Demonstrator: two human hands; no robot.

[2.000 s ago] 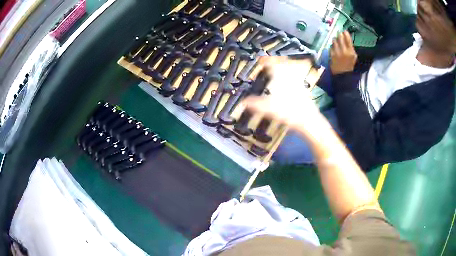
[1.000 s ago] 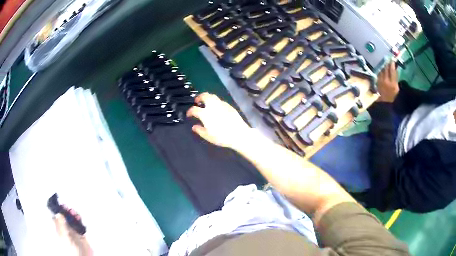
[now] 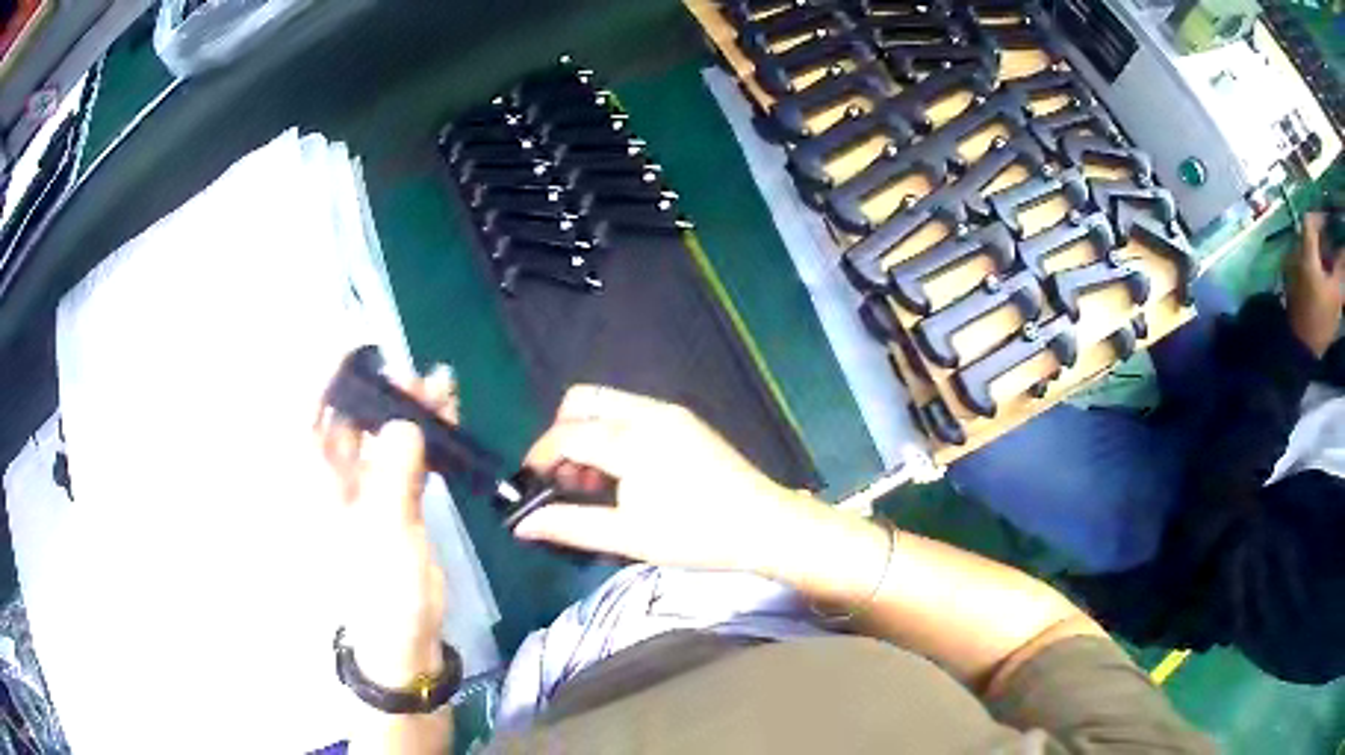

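Observation:
My left hand [image 3: 387,443] is closed around a black handle part [image 3: 460,454], held over the right edge of the white sheets. My right hand [image 3: 634,475] grips a black angled part [image 3: 578,502] between thumb and fingers. The two parts meet or overlap near a bright silver spot between my hands; whether they are joined I cannot tell. My fingers hide much of both parts. Black angled parts with silver spots [image 3: 549,185] lie in two rows on the far half of the black mat [image 3: 634,332].
A stack of white sheets [image 3: 192,428] lies at left. Rows of C-shaped black parts [image 3: 900,192] lie on a tan board [image 3: 1099,362] at right, beside a pale liner [image 3: 804,244]. A light grey machine [image 3: 1165,118] stands beyond. A seated person [image 3: 1239,487] is at far right.
My right hand has moved from the rows on the mat towards me and now holds a black part. My left hand has lifted its part towards my right hand. The view has shifted.

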